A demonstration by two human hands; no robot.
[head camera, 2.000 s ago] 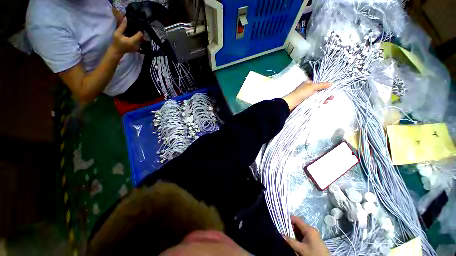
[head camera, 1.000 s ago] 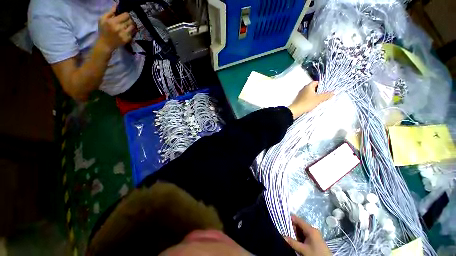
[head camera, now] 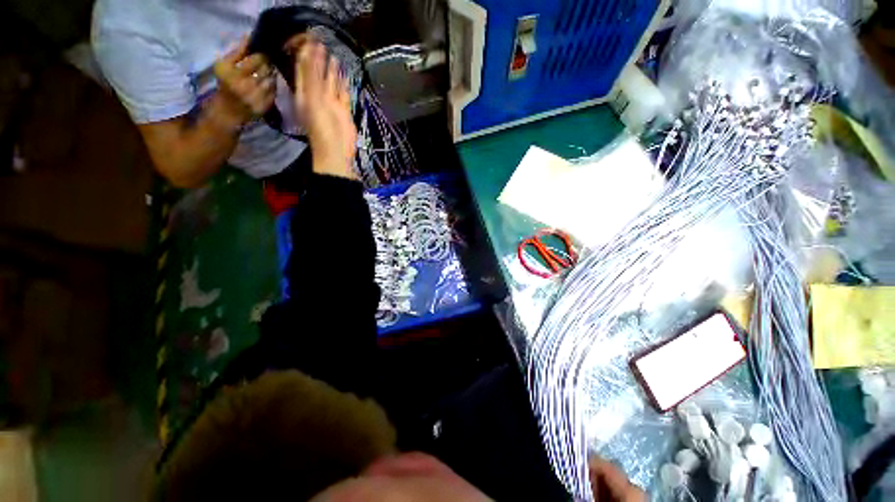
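A thick bundle of thin white cables (head camera: 579,333) curves down the bench to the bottom edge. My left hand (head camera: 329,110) is raised at the upper left, fingers extended and apart, beside the other person's hands and a dark bundle; I cannot tell if it touches them. My right hand (head camera: 613,482) is partly cut off at the bottom edge, beside the bundle's lower end; its grip is hidden. Orange-red-handled scissors (head camera: 548,254) lie left of the bundle, near pale paper (head camera: 579,191).
A person in a light shirt (head camera: 147,69) is at the upper left. A blue tray (head camera: 442,319) holds coiled cables. A blue machine (head camera: 559,69) stands at the back. A lit smartphone (head camera: 690,361), white round pads (head camera: 731,451), another cable bundle (head camera: 780,324) and clear film (head camera: 726,34) lie right.
My left hand has left the cable bundle and moved left to beside the other person's hands. The scissors now show. The view has shifted, and my right hand shows less.
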